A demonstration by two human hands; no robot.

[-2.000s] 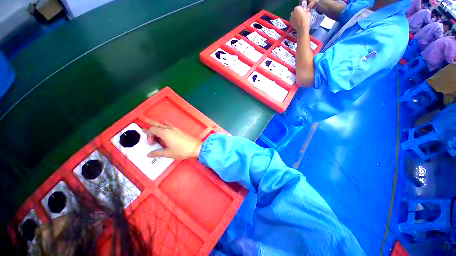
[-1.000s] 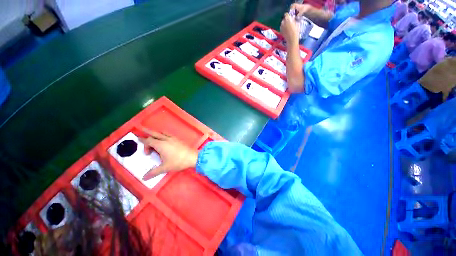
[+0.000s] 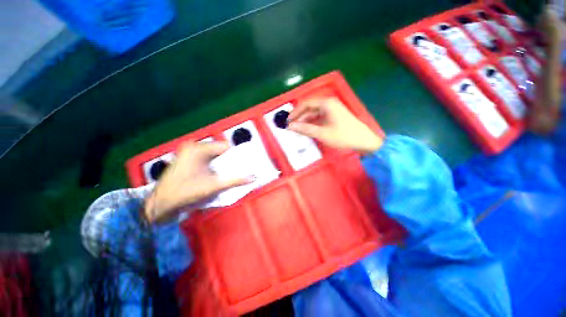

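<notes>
The red tray (image 3: pixel 263 237) lies in front of me, its lower row showing bare red pockets. White units with black round parts sit in the upper row; one unit (image 3: pixel 302 152) lies below my right hand. My right hand (image 3: pixel 332 125) has its fingertips pinched beside that unit's black round part (image 3: pixel 282 118); blur hides whether they hold anything. My left hand (image 3: pixel 186 179) holds a white label strip (image 3: pixel 246 166) between thumb and fingers, over the neighbouring unit (image 3: pixel 241 136). A pale coil (image 3: pixel 99 217), seemingly of the strip, is at the tray's left.
A neighbouring red tray (image 3: pixel 437 93) with filled pockets is at the upper right, with a coworker's blurred arm (image 3: pixel 547 77) at its side. A blue object (image 3: pixel 118 21) is at the upper left. Blurred red objects (image 3: pixel 13 286) are at the lower left. Blue floor shows at the right.
The view has swung left. My left hand now shows over the tray with the white strip. My right hand has gone from spread fingers on the unit to a pinch near its black round part.
</notes>
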